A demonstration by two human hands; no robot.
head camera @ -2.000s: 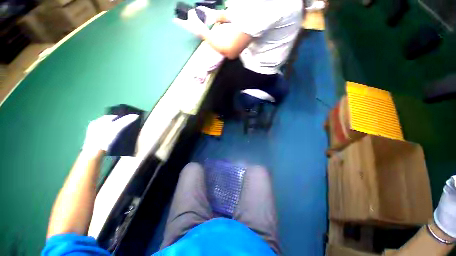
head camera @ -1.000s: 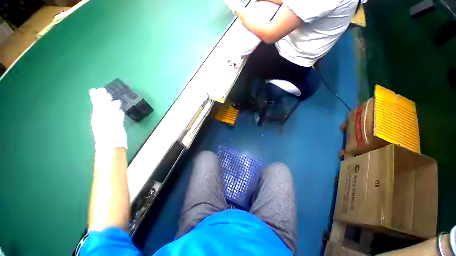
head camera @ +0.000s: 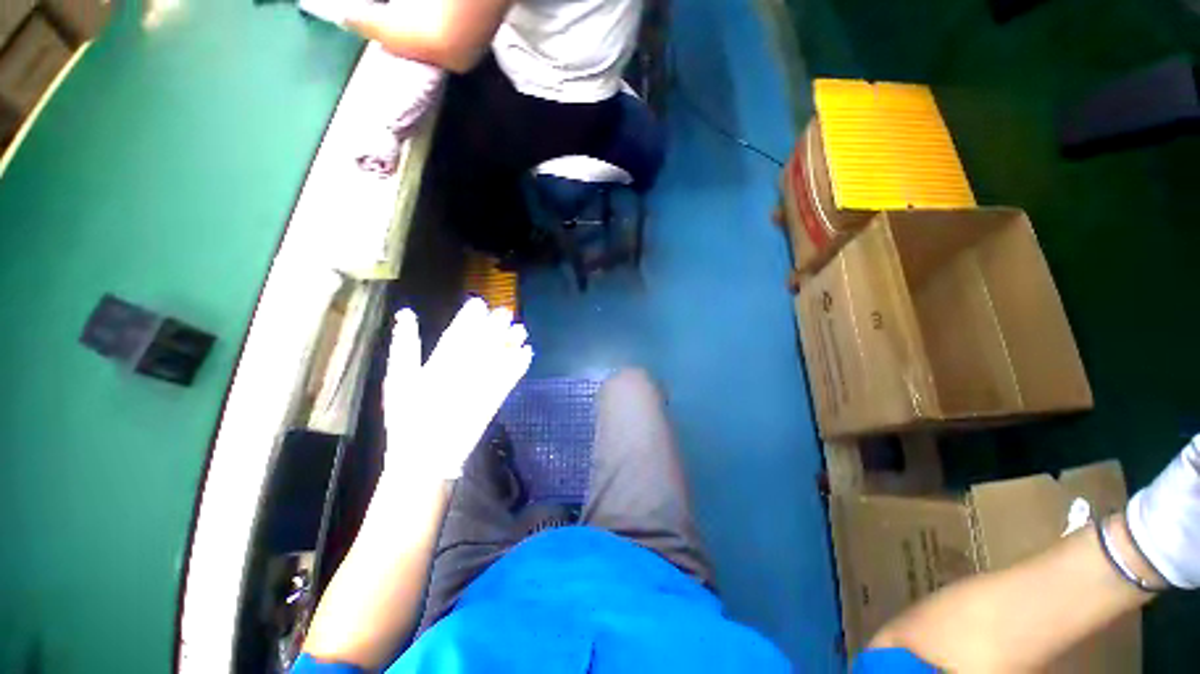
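A black metal housing (head camera: 145,340) lies on the green conveyor belt (head camera: 79,527) at the left, with nothing touching it. My left hand (head camera: 454,382), in a white glove, is raised over the gap between the belt's edge and my knees; its fingers are apart and it holds nothing. My right hand (head camera: 1175,518), also gloved in white, is at the far right and cut off by the picture's edge. Its fingers are out of view.
A seated person in a white shirt (head camera: 566,46) is ahead beside the belt's white ledge (head camera: 283,290). An open carton (head camera: 941,329) and a yellow ribbed pad (head camera: 895,145) are at the right. A black part (head camera: 1132,108) shows at the upper right.
My left hand has let go of the black housing and moved right, off the belt. The housing stays on the belt. The view has shifted, and more of my right hand shows.
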